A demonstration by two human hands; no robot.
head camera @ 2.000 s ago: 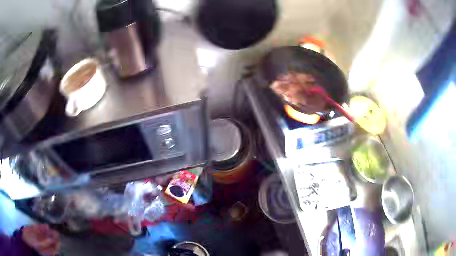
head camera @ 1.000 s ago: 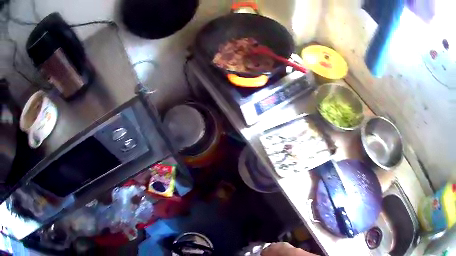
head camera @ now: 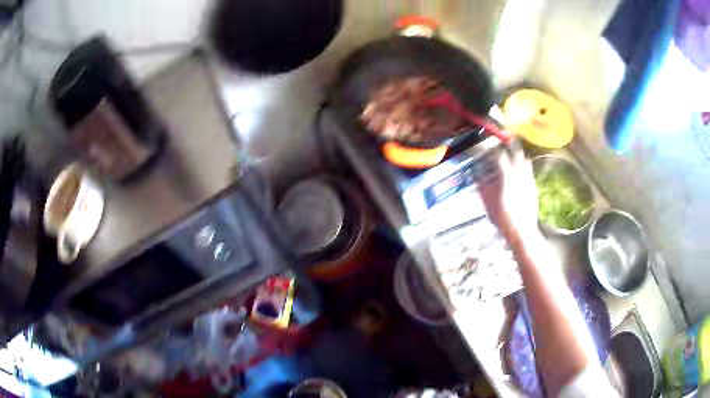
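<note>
My right hand (head camera: 502, 180) is blurred over the button side of the induction cooker (head camera: 444, 189), its fingertips at the handle end of the red spatula (head camera: 483, 123). Whether it grips the handle cannot be told. The spatula's broad head lies in the sliced meat (head camera: 401, 109), which looks browned. The meat is in the black wok (head camera: 455, 66), on the cooker, with its orange-sleeved handles at the near and far sides. My left hand is not in view.
A yellow lid or plate (head camera: 549, 116), a bowl of green pieces (head camera: 562, 194) and an empty steel bowl (head camera: 617, 253) line the wall. Under my forearm are a tray of fish (head camera: 471, 264) and the purple board (head camera: 588, 311). A microwave (head camera: 144, 284) stands left.
My right arm has come in from the lower right, reaching up to the spatula's handle end. Only fingers showed at the bottom edge before. The view has shifted; the spatula still rests in the wok.
</note>
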